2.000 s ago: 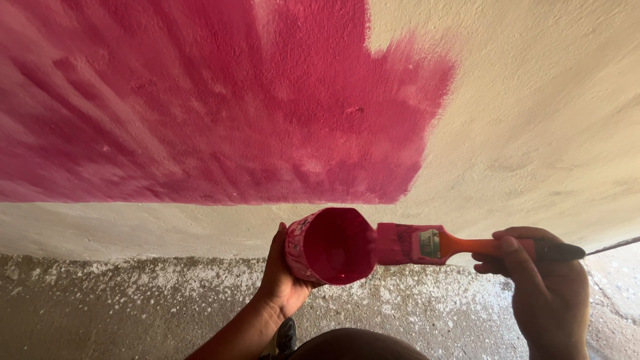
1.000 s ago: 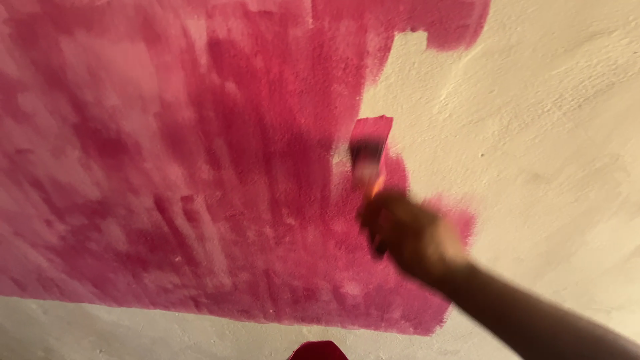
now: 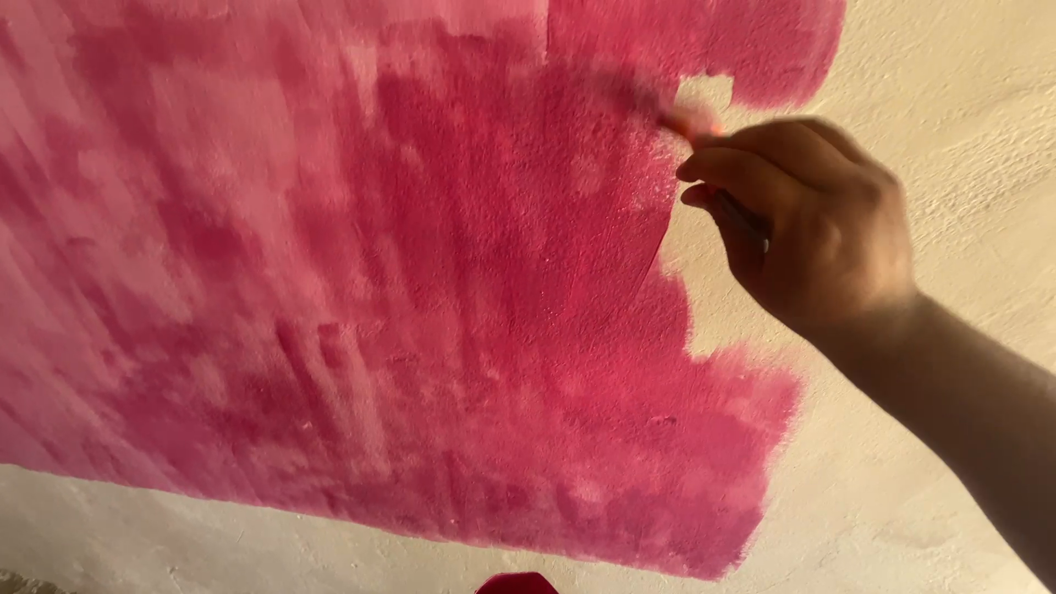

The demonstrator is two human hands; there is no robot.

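My right hand [image 3: 817, 214] grips a paintbrush [image 3: 681, 122] by its handle, at the upper right of the view. The brush head is blurred and lies over wet pink paint on the wall [image 3: 511, 272], close to a small cream patch. Only the rim of the paint container [image 3: 518, 584], with pink in it, shows at the bottom edge. My left hand is out of the picture.
Unpainted cream wall [image 3: 982, 165] spans the right side, behind my forearm. Below the lower edge of the pink runs a pale wall strip [image 3: 247, 528]. A bit of rough ground [image 3: 25, 584] shows in the bottom left corner.
The brush was at the container two seconds ago, then on the wall; it is now higher along the pink edge. Pink covers more of the cream there. The view has shifted up the wall.
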